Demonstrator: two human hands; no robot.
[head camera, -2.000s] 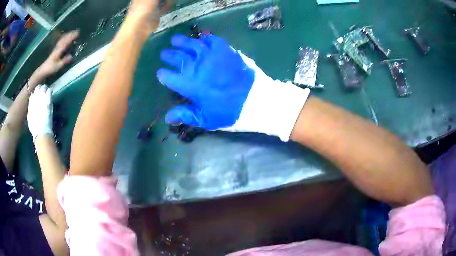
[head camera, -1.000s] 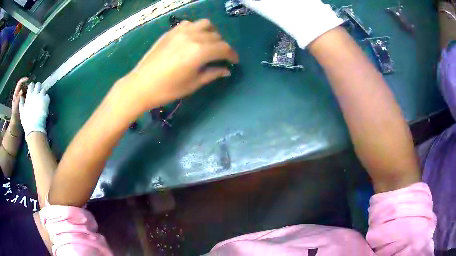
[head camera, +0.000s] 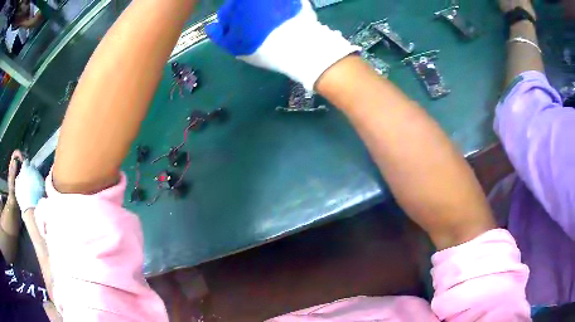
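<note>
My right hand (head camera: 261, 31), in a blue and white glove, is at the top centre, cut off by the upper edge. Its fingertips point left and whether it holds something cannot be seen. My left hand is out of the picture beyond the top edge; only the bare forearm (head camera: 120, 82) shows. Several small black components (head camera: 166, 180) with thin red wires lie on the green bench at centre left. A circuit board (head camera: 299, 97) lies partly behind my right wrist. Another circuit board (head camera: 430, 77) lies to the right, beside a small pile of boards (head camera: 378, 41).
A single board (head camera: 459, 20) lies at the upper right. A pale rail (head camera: 192, 34) curves along the bench's far side. A coworker's lilac sleeve (head camera: 536, 138) and wrist are at right. Another coworker's white-gloved hand (head camera: 28, 182) is at far left. The bench edge (head camera: 265, 241) curves below.
My left hand has moved up out of the picture, off the components. My right hand has come back into view at the top centre. The view has shifted, and the right coworker's arm shows more.
</note>
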